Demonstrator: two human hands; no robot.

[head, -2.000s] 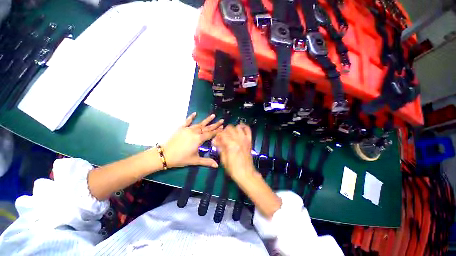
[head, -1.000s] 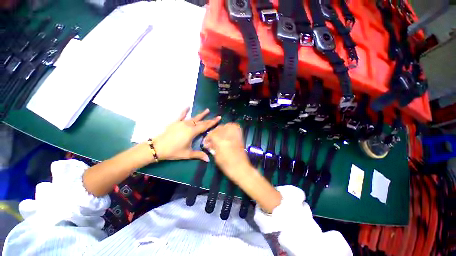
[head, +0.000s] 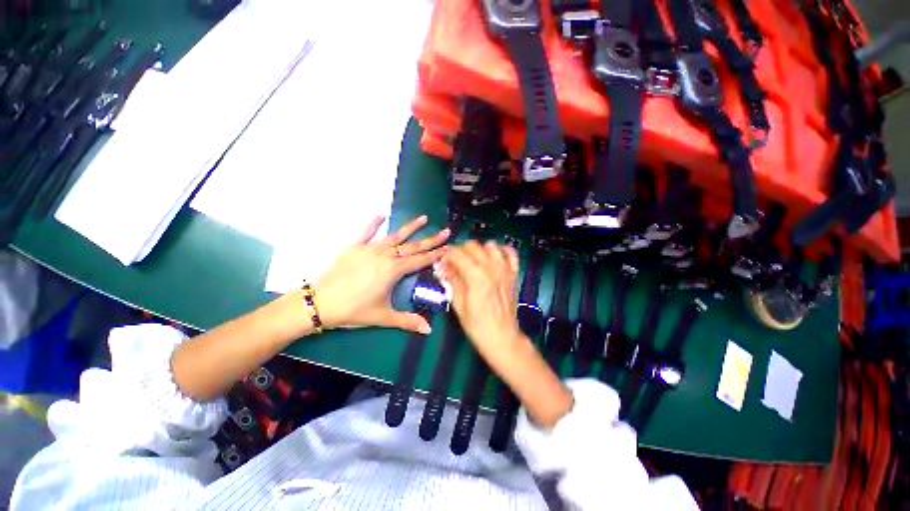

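Black smartwatches with straps laid out straight lie in a row on the green bench. One watch face shows bright and glossy between my hands. My left hand lies flat beside it, fingers spread, fingertips at its upper side and thumb below. My right hand is over the neighbouring watches, fingers bent, fingertips at the right edge of that face. Whether the right hand holds a small thing is hidden. More dark watch faces lie to the right.
Stacked white sheets lie at left. A red-orange foam tray with hanging watches is at the back right. A cream card, a white scrap and a tape roll are at right. More watches lie far left.
The view has shifted, so the bench items sit differently in the frame. My right hand's fingers look less curled than a second ago. My left hand stays spread beside the watch.
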